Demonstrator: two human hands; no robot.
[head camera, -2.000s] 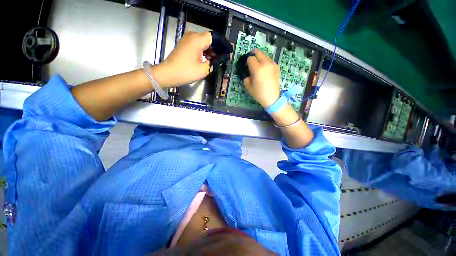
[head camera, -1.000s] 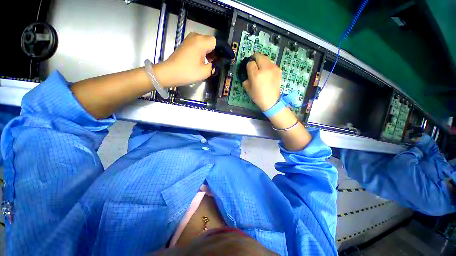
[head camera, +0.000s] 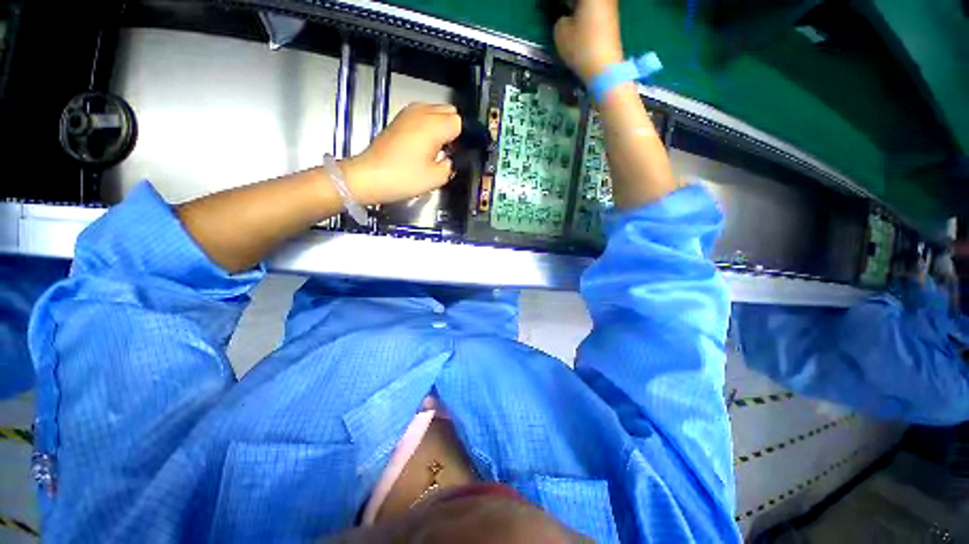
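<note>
Two light green PCB panels lie side by side in a flat black carrier; the left PCB panel (head camera: 534, 159) is in full view. The right panel (head camera: 595, 175) is partly hidden by my right forearm. My left hand (head camera: 418, 154) is just left of the carrier, fingers curled, with black coverings at the fingertips; whether it holds something small cannot be told. My right hand (head camera: 591, 40) is beyond the conveyor's far edge, over the green shelf, and its fingertips are dark and cut off by the top edge.
The pale conveyor rail (head camera: 425, 258) runs in front of my body. A dark handwheel (head camera: 98, 129) is at the far left. Metal cross shafts (head camera: 361, 96) span the bed. Another panel (head camera: 878, 250) lies far right, beside a person's blue sleeve (head camera: 850, 351). A green shelf (head camera: 744, 74) stands behind.
My right hand has moved up and away from the panels to the green shelf. My left hand has stayed beside the carrier. The view has shifted slightly.
</note>
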